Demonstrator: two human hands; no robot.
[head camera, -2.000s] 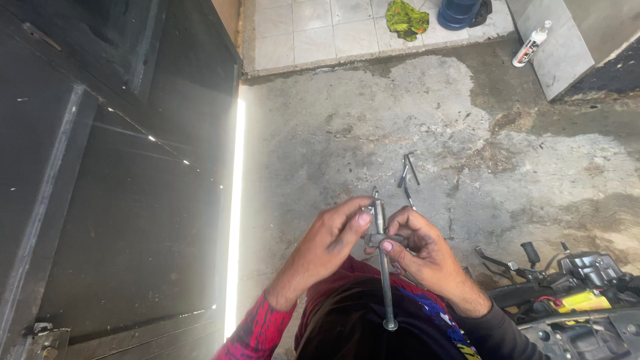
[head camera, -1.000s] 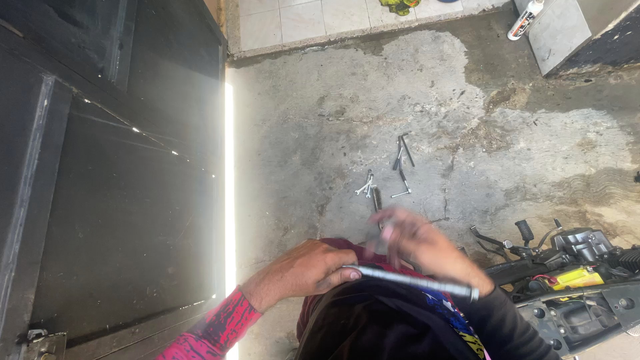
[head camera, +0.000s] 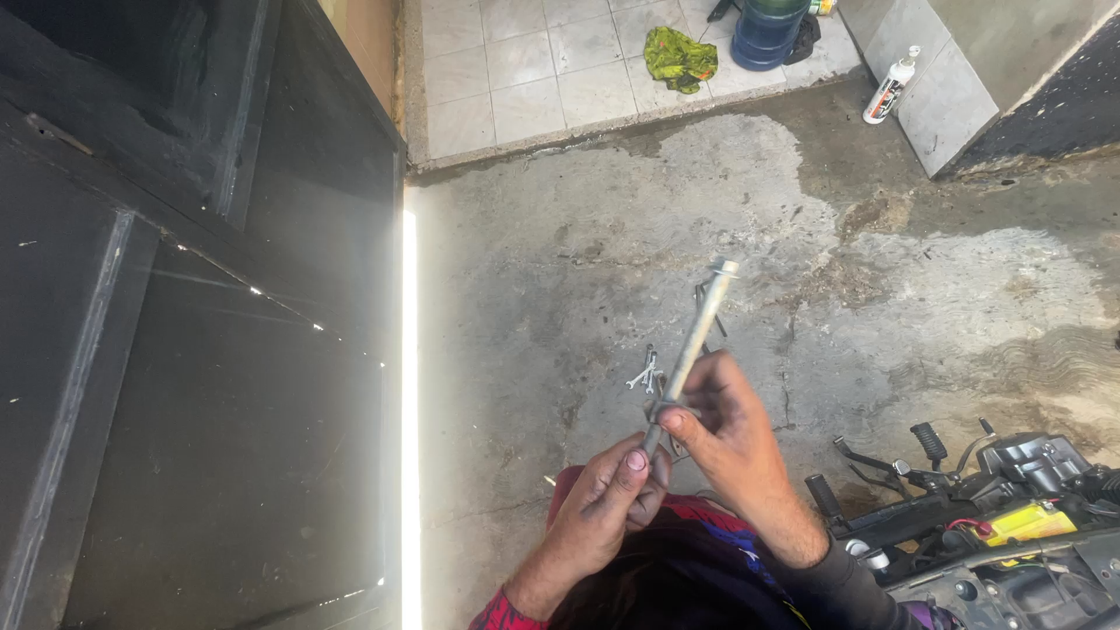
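Note:
A long metal bolt or axle (head camera: 700, 337) points up and slightly right, its wider headed end away from me. My left hand (head camera: 604, 494) pinches its lower end between thumb and fingers. My right hand (head camera: 731, 437) grips it a little higher, thumb on a small metal collar or bracket (head camera: 662, 409) around the rod. Several small wrenches (head camera: 648, 372) lie on the concrete just beyond my hands. A dark, thin metal tool (head camera: 721, 325) lies on the floor, partly hidden behind the rod.
A partly stripped motorcycle (head camera: 980, 525) with a yellow battery (head camera: 1028, 523) stands at lower right. A black metal door (head camera: 262, 394) fills the left. Beyond lie a green cloth (head camera: 681, 59), a blue water jug (head camera: 766, 35) and a white bottle (head camera: 892, 86).
The long rod has swung from pointing right, across my lap, to pointing away from me. My right hand, blurred and off the rod a second ago, now grips it beside my left.

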